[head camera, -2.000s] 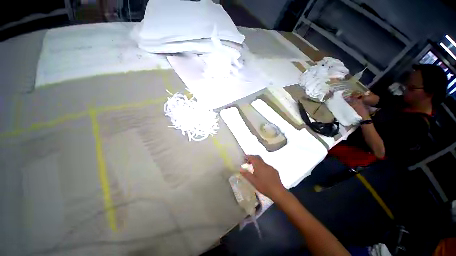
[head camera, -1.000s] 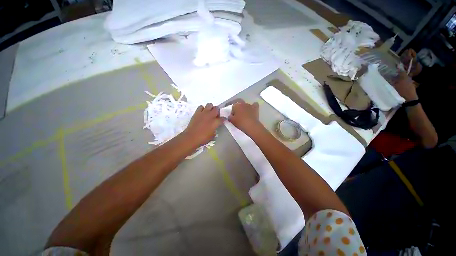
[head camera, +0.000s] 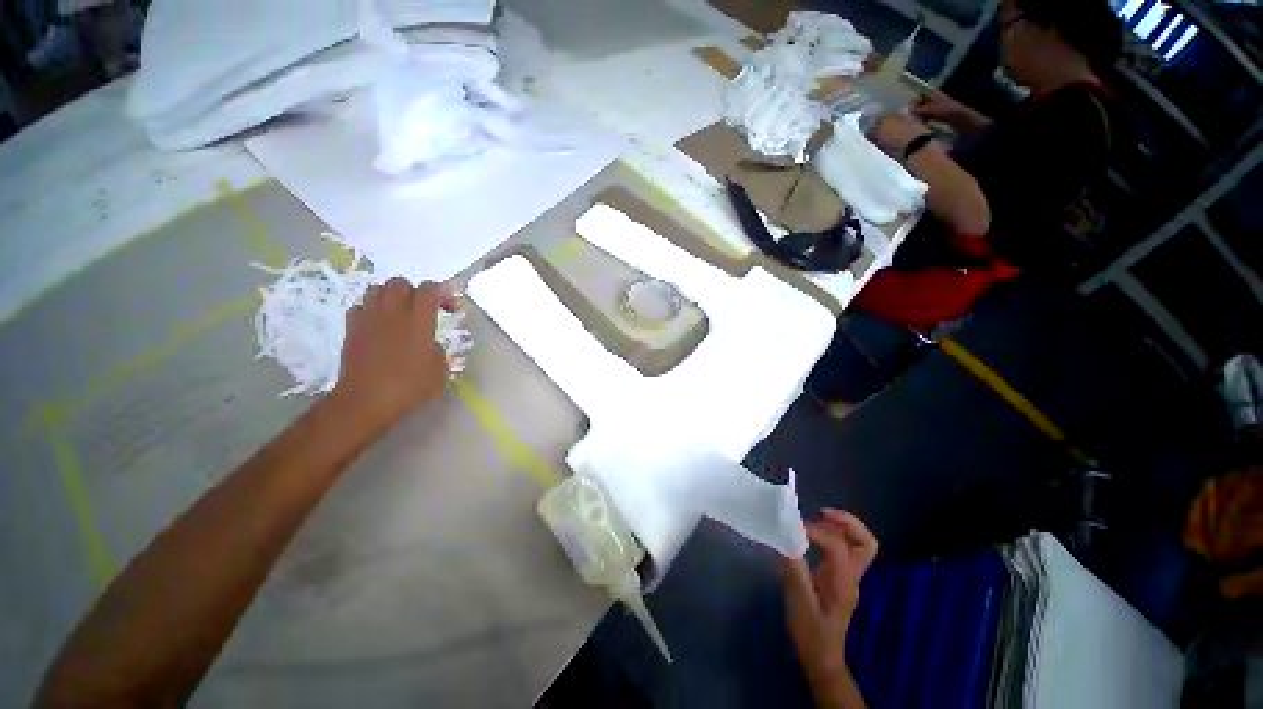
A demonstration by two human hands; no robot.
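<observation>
A white vest-shaped panel (head camera: 693, 395) lies along the table's edge, its two straps pointing up-left. My left hand (head camera: 392, 346) is over the right side of the heap of narrow white strips (head camera: 308, 321), fingers curled; whether it holds a strip is hidden. The panel's near end is raised off the table edge towards my right hand (head camera: 828, 575). Its thumb is at the raised corner and its other fingers are spread; a grip is unclear. A clear glue bottle (head camera: 589, 526) lies beside the panel, nozzle pointing over the table edge.
A tape roll (head camera: 651, 302) lies in the panel's U-gap. A thick white pile (head camera: 277, 63) stands at the back left. A second white heap (head camera: 776, 104) and a black band (head camera: 796, 236) lie at the back right, near a seated person. A white stack (head camera: 1094, 623) is at lower right.
My hands were together at the strap's end and are now apart. The left is at the strip heap, the right by the panel's near end, which has been raised.
</observation>
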